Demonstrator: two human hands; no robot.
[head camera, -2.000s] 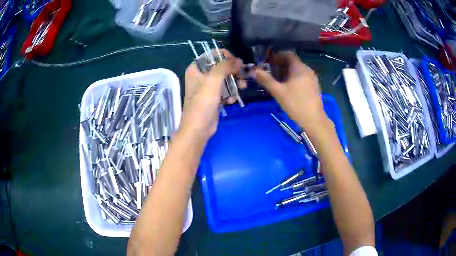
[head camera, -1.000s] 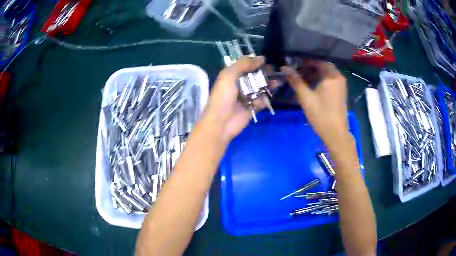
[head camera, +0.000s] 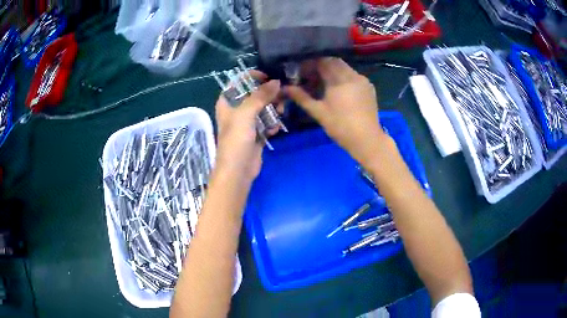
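Note:
My left hand (head camera: 244, 118) is closed around a bunch of silver metal barrel-and-rod parts (head camera: 236, 90), left of the press. Rods stick out above and below the fingers. My right hand (head camera: 339, 99) is at the dark area under the press head (head camera: 304, 28). Its fingertips are in shadow there, so whether it holds a part cannot be told. The blue work tray (head camera: 304, 205) lies below both hands, with several loose metal parts (head camera: 373, 233) at its right side, partly behind my right forearm. The press fixture is mostly hidden by my fingers.
A large white bin (head camera: 110, 214) heaped with parts stands left. A filled white bin (head camera: 482, 186), a white block (head camera: 435, 115) and a small blue tray (head camera: 528, 77) stand right. Red bins (head camera: 429, 31) and translucent bins (head camera: 146, 59) are farther back. A pale hose (head camera: 137, 95) crosses the left.
The camera view has shifted repeatedly, moving the whole scene in the picture. My left hand still holds the bunch, and my right hand stays at the press.

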